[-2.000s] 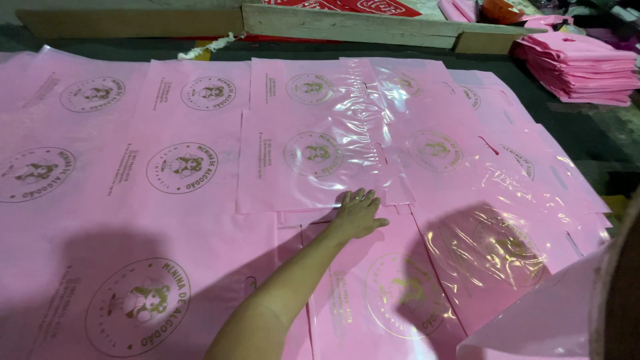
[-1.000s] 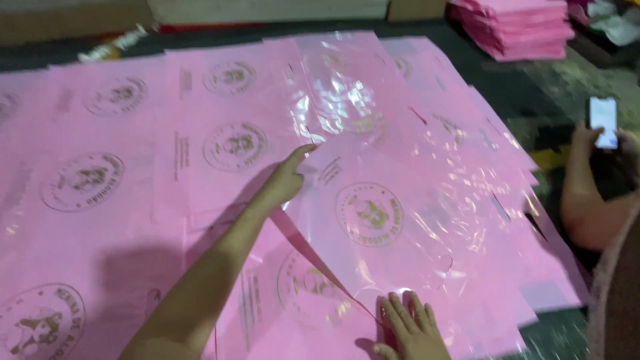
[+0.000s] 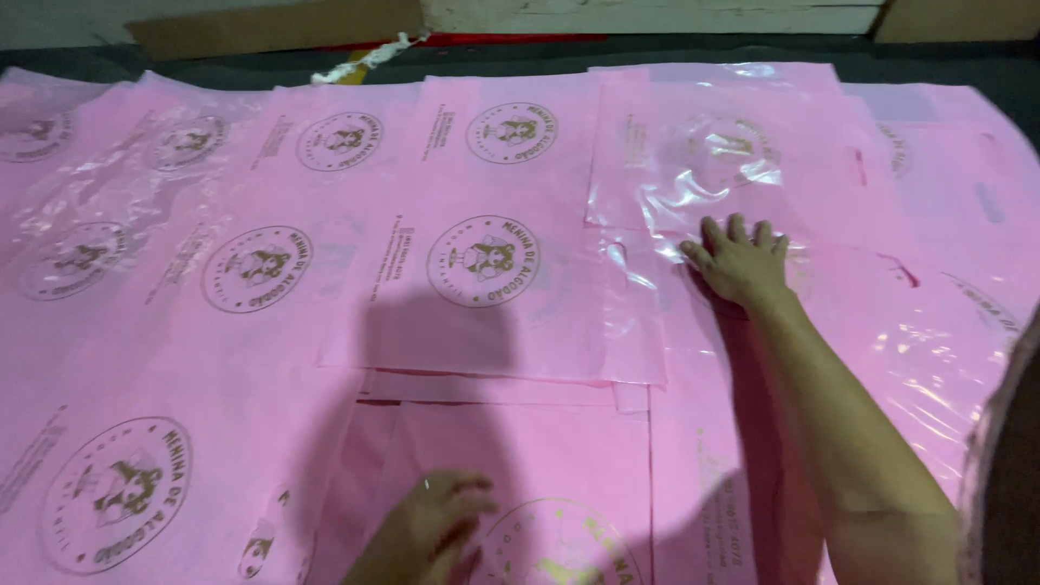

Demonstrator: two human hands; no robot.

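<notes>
Pink plastic bags with round gold printed emblems lie overlapping across the table; one printed pink bag [image 3: 487, 341] is near the middle. My right hand [image 3: 743, 260] rests palm down, fingers spread, on a glossy pink bag [image 3: 715, 195] at the right. At the bottom centre my left hand [image 3: 443, 520] hovers blurred over or beside another pink bag [image 3: 520, 455], its fingers curled; whether it grips anything I cannot tell. Die-cut handle slots show in some bags at the right.
A dark table surface [image 3: 268, 77] shows behind the bags. Beyond it run a cardboard strip [image 3: 276, 26] and a pale board [image 3: 650, 18]. A white twisted strand [image 3: 370, 61] lies at the back edge. A dark blurred shape [image 3: 1011, 455] fills the lower right edge.
The view has shifted, and the person with a phone and the pink stack are out of frame. My right hand has moved farther up the bags; my left hand has drawn back toward the bottom.
</notes>
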